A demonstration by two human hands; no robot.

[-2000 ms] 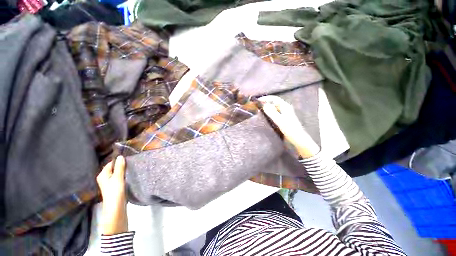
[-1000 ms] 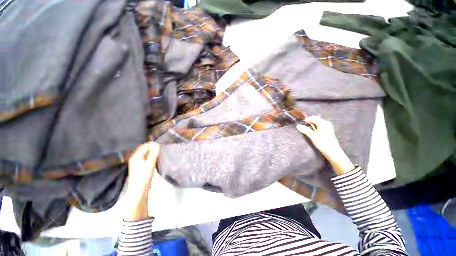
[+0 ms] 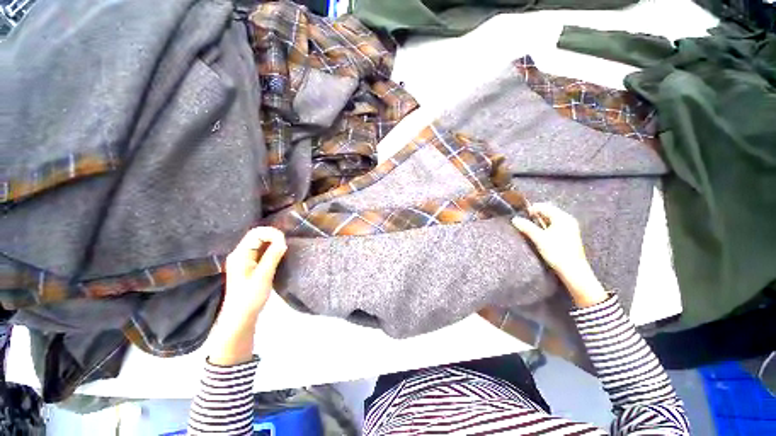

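Observation:
A grey garment (image 3: 417, 272) with a plaid edge strip (image 3: 383, 220) lies in front of me, its near part folded with the strip running between my hands. My left hand (image 3: 253, 266) pinches the left end of the strip, fingertips closed on the cloth. My right hand (image 3: 555, 247) pinches the right end, near where another plaid band meets it. The garment's upper part lies flat beyond, with a plaid piece (image 3: 587, 100) at its top. The fingertips partly hide the edge; no tool can be made out.
A pile of grey garments (image 3: 183, 145) with plaid edges lies at left, beside crumpled plaid cloth (image 3: 340, 111). Dark green garments (image 3: 723, 162) lie at right. The white table (image 3: 340, 353) shows between them. Blue objects (image 3: 293, 421) are below its front edge.
The view has swung left, so the garment and both hands appear further right. The folded near part hangs less low than two seconds ago. Both hands still hold the edge.

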